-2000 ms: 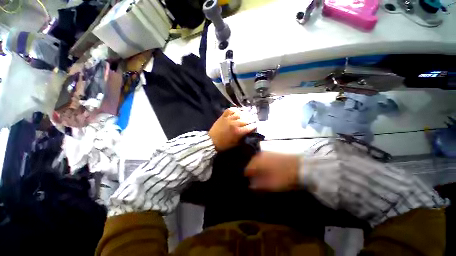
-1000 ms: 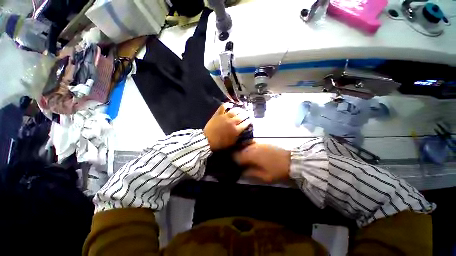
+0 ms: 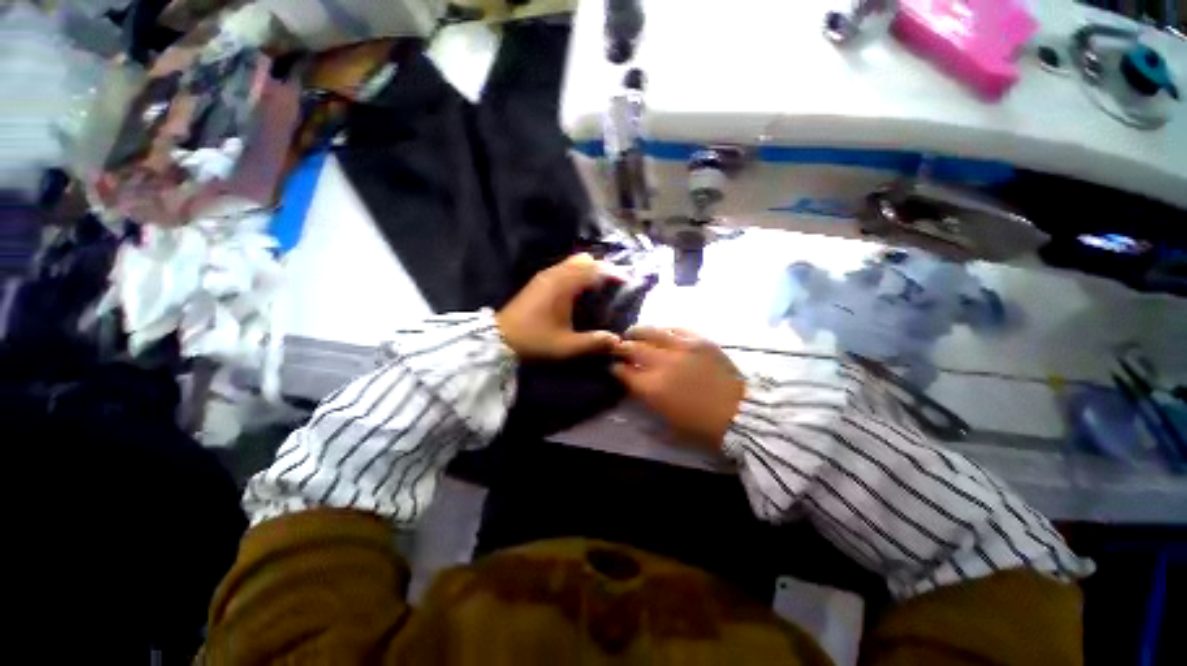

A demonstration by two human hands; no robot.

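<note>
A black garment piece (image 3: 475, 182) lies on the white table left of the needle and runs under both hands toward my lap. My left hand (image 3: 553, 312) grips its bunched edge just below and left of the presser foot (image 3: 690, 247). My right hand (image 3: 683, 381) pinches the same cloth, its fingertips close to my left thumb. The cloth between the hands is dark and slightly blurred. The white machine head (image 3: 807, 104) with a blue stripe stands above. Whether the cloth lies under the foot is hard to tell.
A grey-blue cloth scrap (image 3: 898, 306) lies right of the needle, with a slim dark tool (image 3: 911, 397) below it. A pink block (image 3: 970, 42) sits on the machine head. White scraps (image 3: 195, 293) hang at the left table edge by a basket of mixed cloth (image 3: 215, 124). Dark cloth (image 3: 98, 520) is heaped lower left.
The view has shifted a little. My right hand, blurred earlier, has come up beside my left hand, and their fingertips meet at the cloth. My left hand sits slightly farther from the needle.
</note>
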